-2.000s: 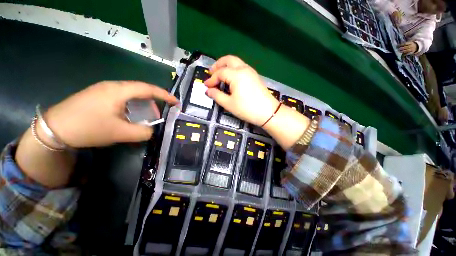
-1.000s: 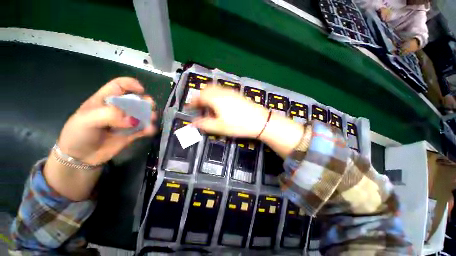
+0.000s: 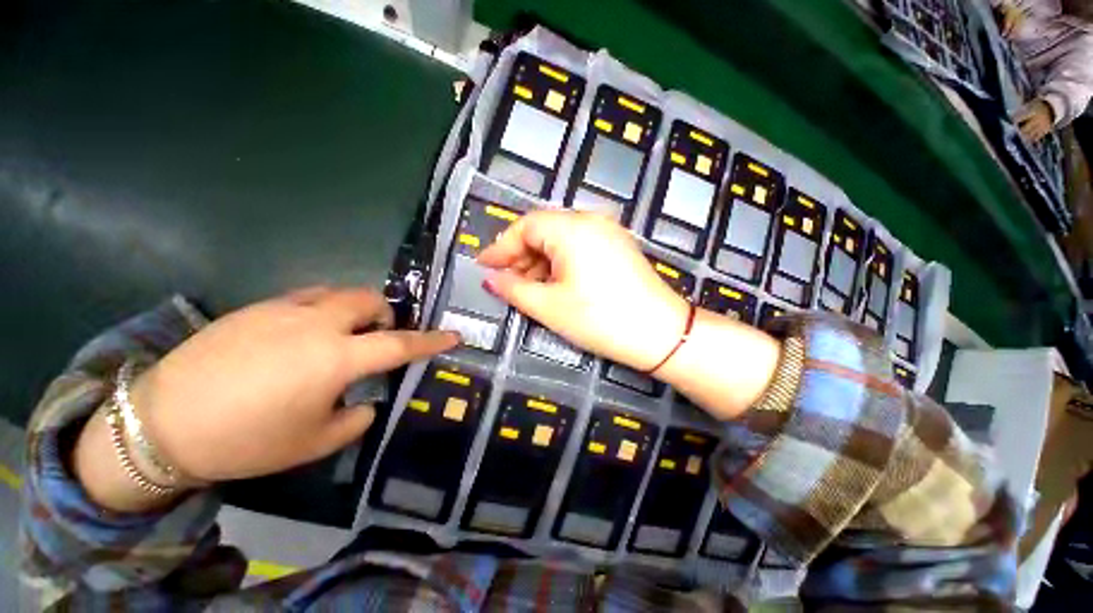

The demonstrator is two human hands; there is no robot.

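Note:
The blister tray (image 3: 479,422) holds rows of black phone-like housings with yellow marks. Top-row housings (image 3: 523,134) hold grey or white plates. In the leftmost middle-row housing, a grey insert plate (image 3: 475,291) lies in the recess. My right hand (image 3: 587,287) has thumb and forefinger pinched together at that plate's upper right edge. My left hand (image 3: 282,381) is at the tray's left edge, its forefinger reaching that housing's lower end. A grey piece (image 3: 367,388), likely the insert stack, shows between its thumb and forefinger, mostly hidden. Bottom-row housings (image 3: 422,449) show dark recesses.
A dark green bench (image 3: 228,156) lies left of the tray, and the green conveyor (image 3: 743,96) runs beyond it. A white foam-like box (image 3: 1001,407) with brown cardboard is at the right. Another person's hand (image 3: 1033,117) and loaded trays (image 3: 941,42) are at top right.
My right hand has brought the white-looking plate down into the leftmost middle-row housing. My left hand has turned over and come to the tray. The view has shifted, with the tray higher.

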